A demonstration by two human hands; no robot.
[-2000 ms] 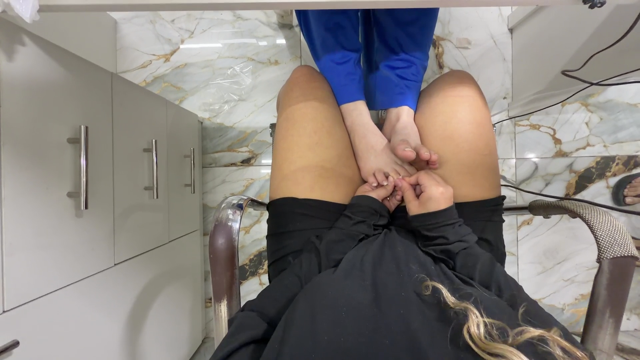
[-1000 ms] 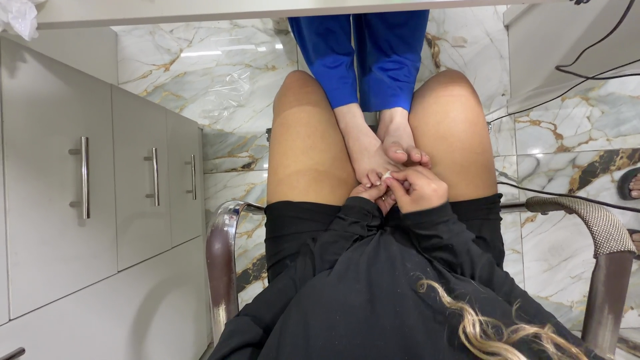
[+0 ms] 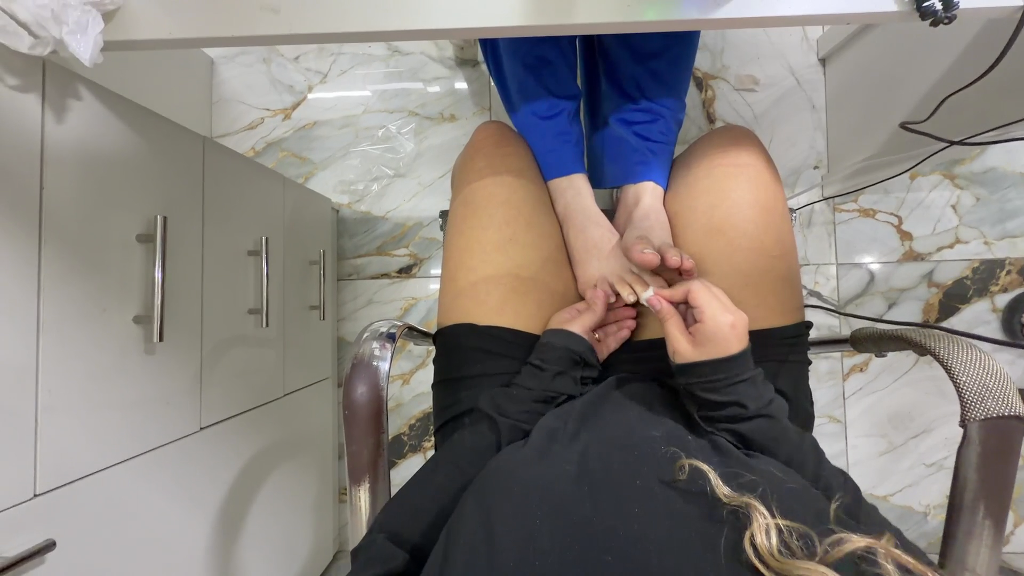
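Another person's two bare feet, below blue trousers (image 3: pixel 636 104), rest between my thighs. My right hand (image 3: pixel 704 320) pinches a small white pad (image 3: pixel 646 296) between thumb and fingertips, at the toes of the left-hand foot (image 3: pixel 604 260). My left hand (image 3: pixel 596 322), with a ring on one finger, lies palm up just below those toes, its thumb near the smaller toes; whether it grips a toe I cannot tell. The other foot (image 3: pixel 646 228) lies behind and to the right, its toes close to my right fingers.
A white table edge (image 3: pixel 480 20) crosses above the legs. Cabinets with metal handles (image 3: pixel 159 278) stand at left. Chair armrests (image 3: pixel 368 416) flank me. Black cables (image 3: pixel 920 324) run at right. A clear plastic wrapper (image 3: pixel 384 152) lies on the marbled floor.
My right hand has moved slightly right from the toes, and the white pad shows more plainly in its fingertips. My left hand's fingers are more spread beneath the toes.
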